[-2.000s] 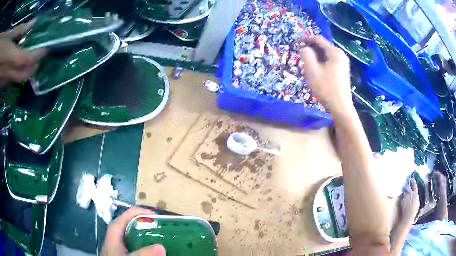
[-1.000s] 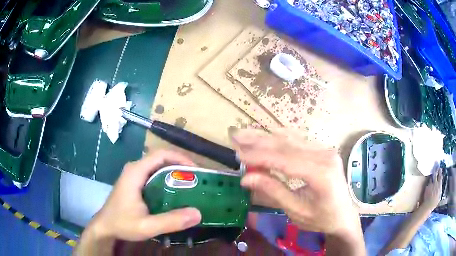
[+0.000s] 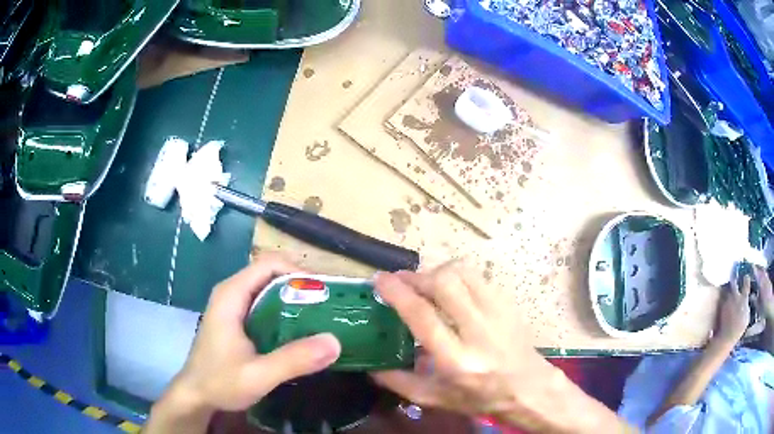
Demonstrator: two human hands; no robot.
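Note:
A green shell (image 3: 352, 326) with a pale rim is held low in front of me, its end face up. My left hand (image 3: 255, 347) grips its left side, thumb on the face. A lamp piece (image 3: 305, 291) with a red-orange centre sits near the shell's left corner. My right hand (image 3: 458, 339) is on the right end, fingertips at the right corner and other fingers beneath. A sliver of a silvery piece shows under those fingertips; the rest is hidden.
A hammer (image 3: 339, 239) with white-wrapped head lies behind the shell. A white cup (image 3: 484, 110) stands on stained cardboard (image 3: 424, 127). A blue bin (image 3: 543, 68) of lamp pieces is behind. Green shells (image 3: 55, 153) overlap at left. Another shell (image 3: 638, 273) and a coworker's hands (image 3: 737, 309) are at right.
My right hand has come back from over the bin to the shell, and its fingers now press at the right corner. My left hand has kept its hold.

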